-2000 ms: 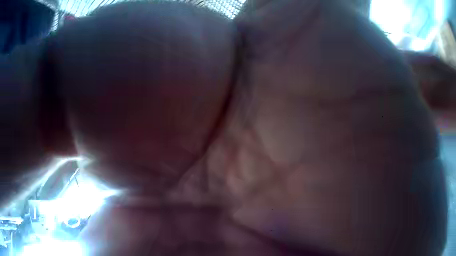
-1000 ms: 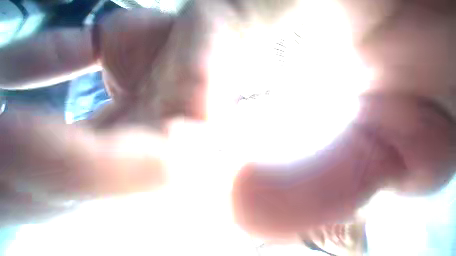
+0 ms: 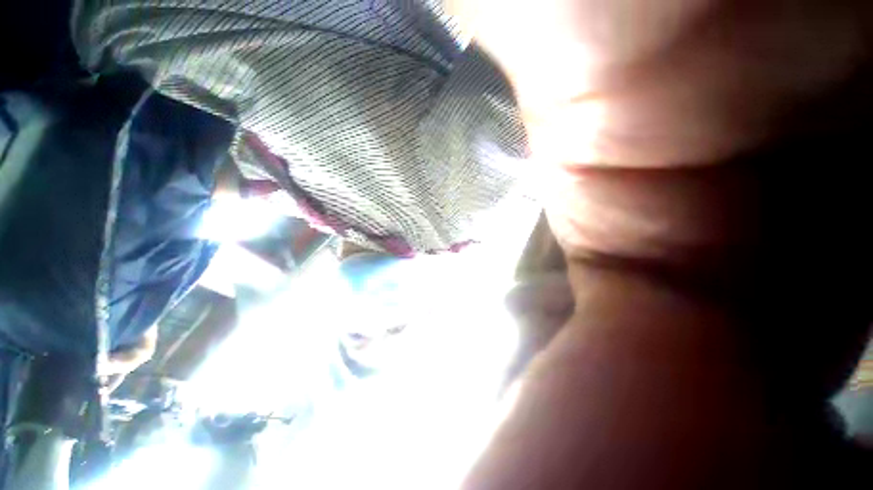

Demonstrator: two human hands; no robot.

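A huge blurred hand (image 3: 660, 239) covers the right half of the head view, very close to the lens. Skin folds show on it, but its fingertips and whatever it may hold are hidden. I cannot tell whether it is my left or my right hand. A checked, finely lined pale garment (image 3: 364, 115) with pinkish-red edging fills the upper middle. It passes behind the hand at its right side.
A dark blue garment (image 3: 163, 230) with a pale stripe is at the left, with a person's hand (image 3: 131, 359) below it. Strong glare washes out the lower middle. Blurred equipment shows at the lower left.
The fingers that covered the left and centre are gone from there, uncovering the checked garment and the dark blue garment. A hand now fills the right side.
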